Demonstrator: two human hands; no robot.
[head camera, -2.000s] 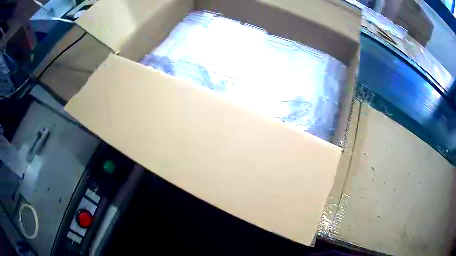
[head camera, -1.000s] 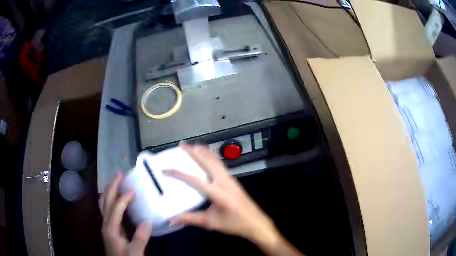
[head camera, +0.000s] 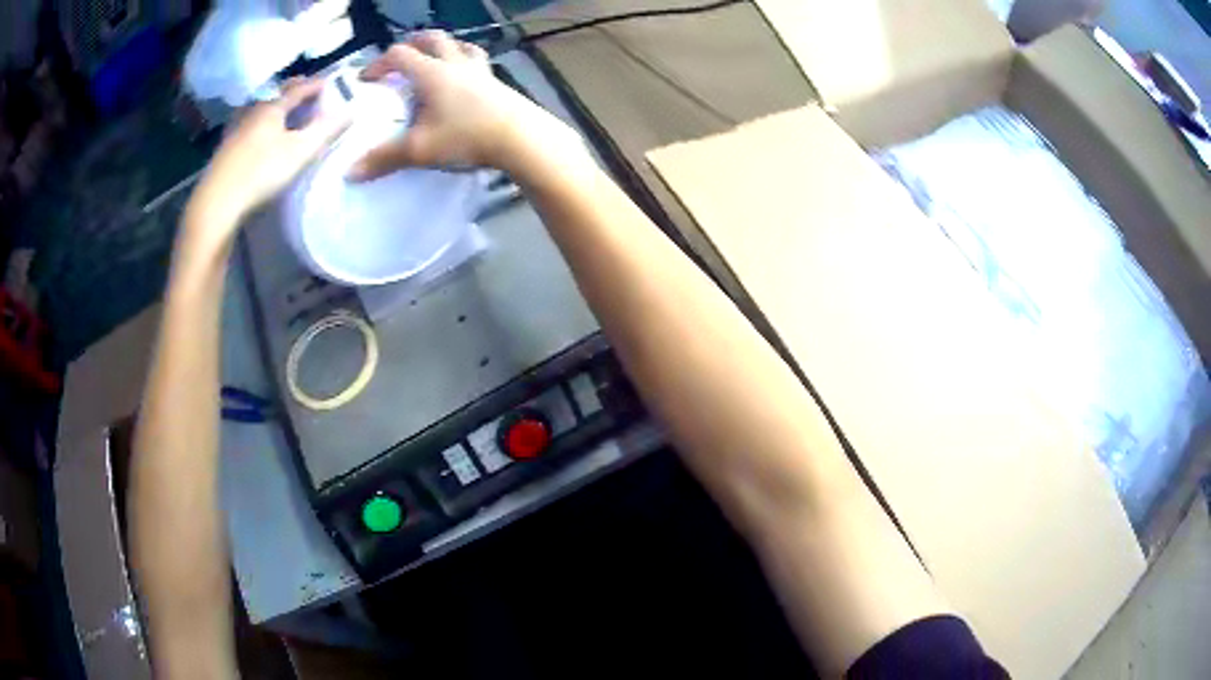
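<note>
The white plastic bowl is on the metal fixture of the bench press, its round rim towards me. The bowl hides most of the fixture. My left hand is on the bowl's far left side. My right hand is on its upper right side, with fingers reaching over it. Both hands hold the bowl. The machine bed lies under them.
A tape roll lies on the bed. The front panel has a green button and a red button. Blue-handled cutters lie left. An open carton with clear-wrapped stock stands right; another carton stands left.
Both hands have moved the bowl up and away from in front of the panel to the fixture. The view has shifted, and the left green button now shows.
</note>
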